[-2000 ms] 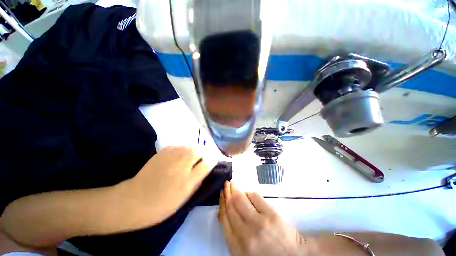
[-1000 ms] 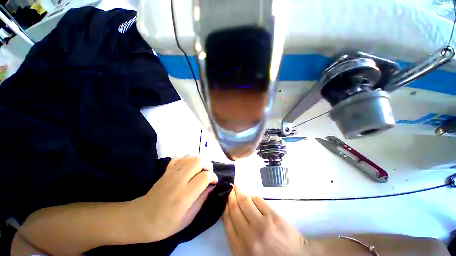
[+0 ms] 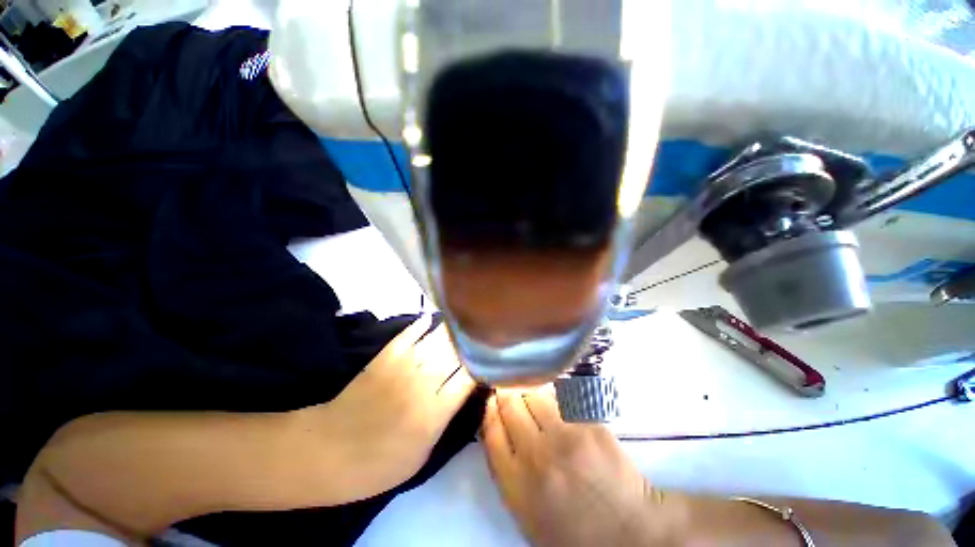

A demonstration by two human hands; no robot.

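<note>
The black garment (image 3: pixel 160 246) lies heaped at the left and runs under my left forearm to the machine. My left hand (image 3: pixel 401 411) lies on its edge with fingers bent over the fabric, just below the shiny curved guard (image 3: pixel 524 214). My right hand (image 3: pixel 567 470) is right beside it, fingertips at the black fabric edge near the lower end of the guard. The guard hides the needle, the foot and some fingertips. The fabric between the hands shows only as a narrow dark strip.
The white machine head (image 3: pixel 748 96) with a blue stripe fills the top. A round grey dial (image 3: pixel 796 283) and a ribbed knob (image 3: pixel 588 397) stand right of the guard. Red and silver thread snips (image 3: pixel 759 350) lie on the bed. A dark line (image 3: pixel 791 428) crosses the white surface.
The guard looks larger and lower in view, now covering the folded edge seen before. My left hand has flattened and shifted slightly right towards my right hand; the fingertips are closer together.
</note>
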